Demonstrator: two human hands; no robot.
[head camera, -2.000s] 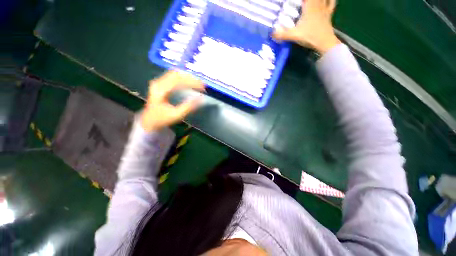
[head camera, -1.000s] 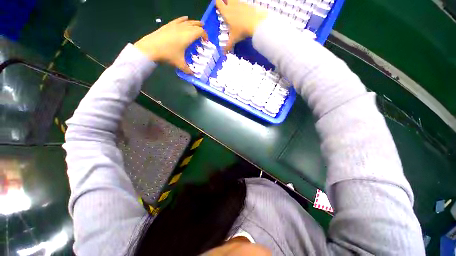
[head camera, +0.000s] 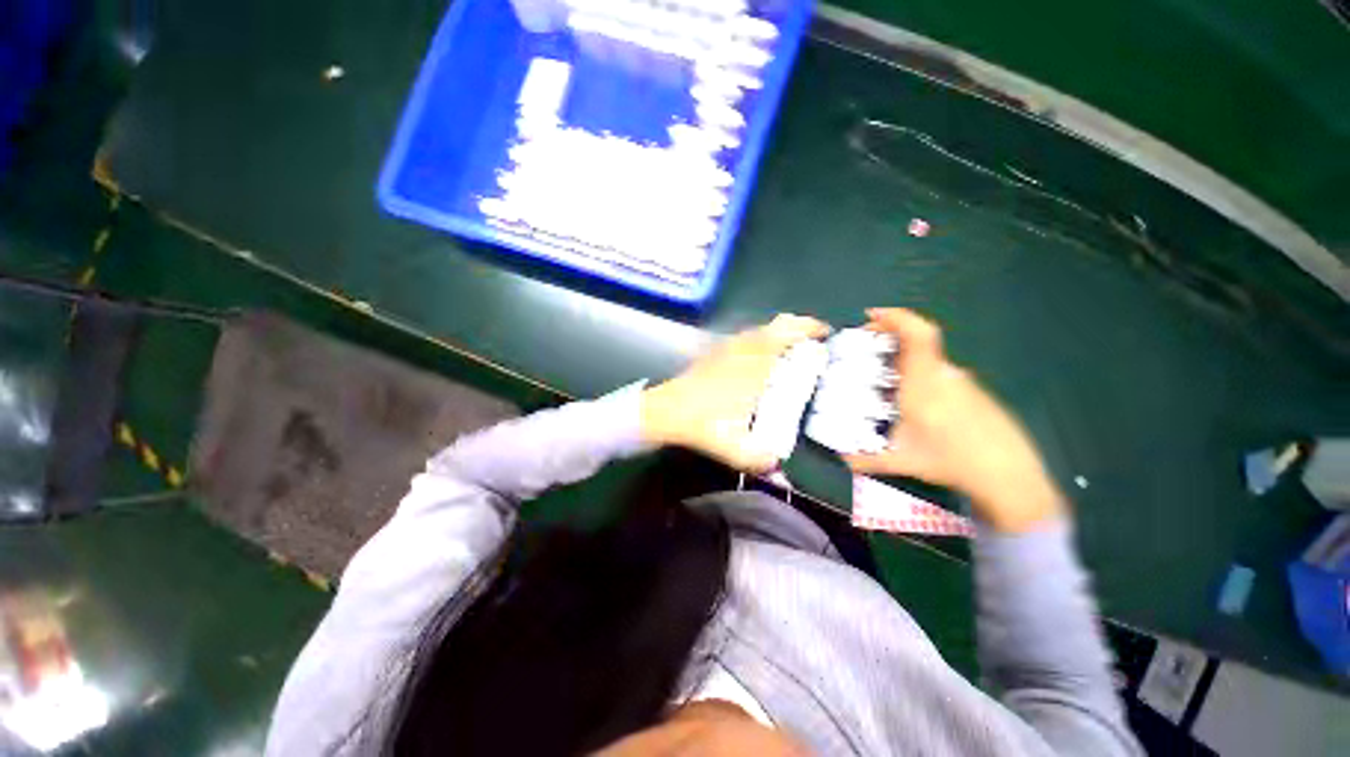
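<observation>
My left hand (head camera: 726, 399) is closed around a row of white adapter units (head camera: 786, 404), seen from their smooth side. My right hand (head camera: 948, 414) holds a second row of white units (head camera: 854, 392), with comb-like prongs facing the right palm. The two rows are side by side with a narrow gap at their lower ends, over the bench edge near my body. The blue tray (head camera: 555, 266) stands on the bench at the upper left, with white units in its lower part and along its right side. Bare blue floor shows at its left and centre.
A sticker sheet with red dots (head camera: 911, 510) lies at the bench edge just below my right hand. A small light-blue pad (head camera: 1236, 590), a blue parts box (head camera: 1322, 592) and a pale container (head camera: 1330, 470) are at the far right. A raised rail (head camera: 1096, 133) runs behind the bench.
Both hands have left the tray and come down towards my body, now holding rows of units. The tray appears further left in view, and its left compartment now shows bare blue.
</observation>
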